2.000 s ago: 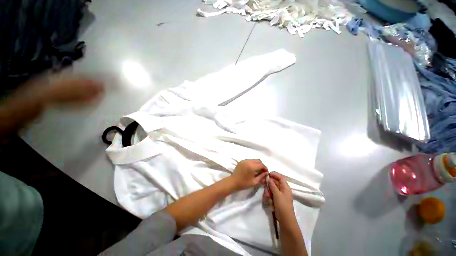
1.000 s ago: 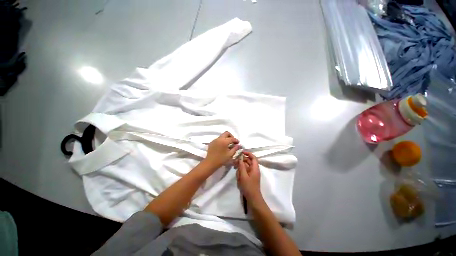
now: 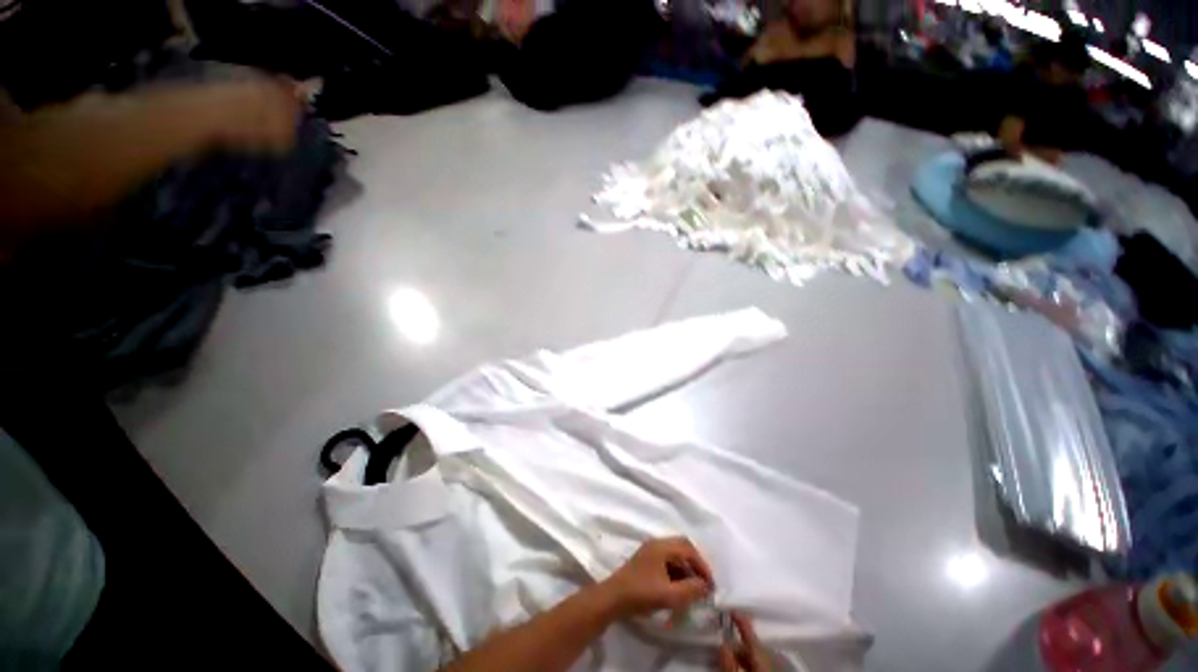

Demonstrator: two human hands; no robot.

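A white shirt (image 3: 591, 486) lies on the glossy white table (image 3: 526, 197), collar to the left and one sleeve stretched out to the upper right. A black hanger (image 3: 348, 450) sits inside its collar. My left hand (image 3: 664, 578) pinches a small piece of the white cloth near the shirt's front edge. My right hand (image 3: 745, 646), cut off by the bottom of the picture, is close beside it with fingers at the same cloth. A thin dark tool shows faintly at my right fingers; its shape is not clear.
A heap of white strips (image 3: 775, 184), a light-blue round basin or hat (image 3: 1012, 204), a stack of clear bags (image 3: 1044, 420), blue strips (image 3: 1143, 433) and a pink bottle (image 3: 1097, 630) surround the shirt. Another person's blurred arm (image 3: 158, 138) reaches over dark grey garments (image 3: 250, 210).
The camera view has tilted up, so the shirt and my hands sit lower and the far side of the table shows. Another person's arm is back in view. My hands stay at the shirt's front.
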